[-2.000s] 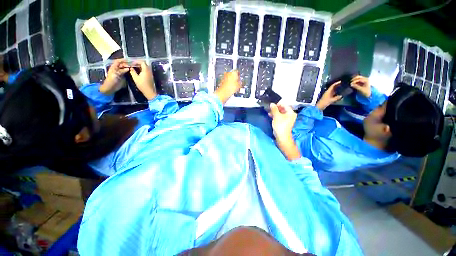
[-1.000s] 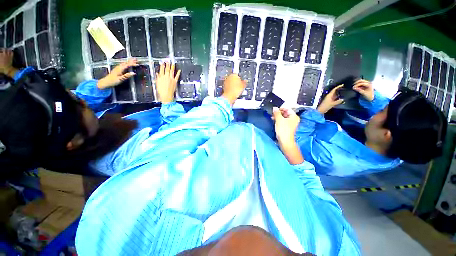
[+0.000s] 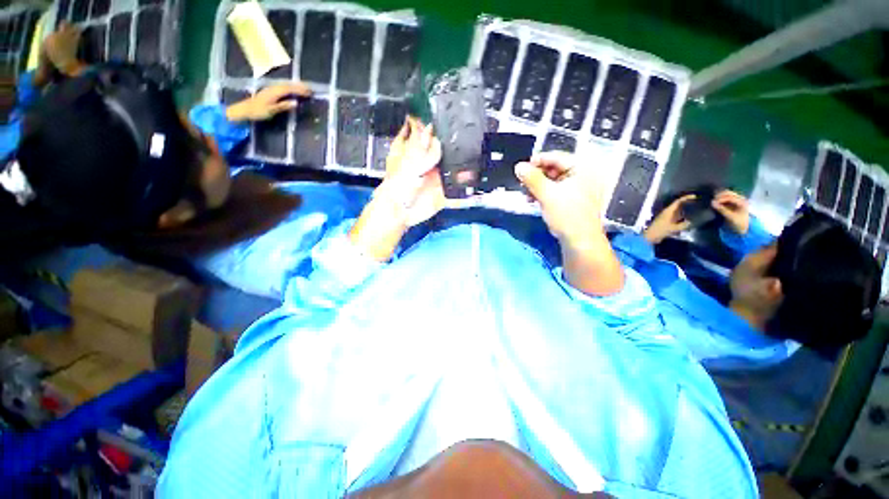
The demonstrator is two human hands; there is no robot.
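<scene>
My left hand point(image 3: 414, 161) holds a long black phone housing point(image 3: 458, 127) upright by its left side, over the left part of the white blister tray point(image 3: 679, 93). Pale specks show on the housing, and a small reddish patch near its lower end. My right hand point(image 3: 560, 183) is just right of it, fingertips pinched at the edge of a small black piece point(image 3: 509, 161), flat and roughly square. The piece lies close beside the housing's lower end; I cannot tell whether they touch. The tray holds two rows of black housings, partly hidden by my hands.
A person in a dark cap point(image 3: 97, 156) sits at left, a hand on another tray point(image 3: 329, 97) with a pale yellow strip point(image 3: 258, 39). Another person point(image 3: 824, 278) at right holds a dark part point(image 3: 698, 208). A pale bar point(image 3: 780, 49) crosses at upper right. Cardboard boxes point(image 3: 132, 312) stand at lower left.
My left hand has lifted a housing from the tray and brought it up left of my right hand. The black piece is now beside that housing. The view has shifted, and the left neighbour's hands have moved.
</scene>
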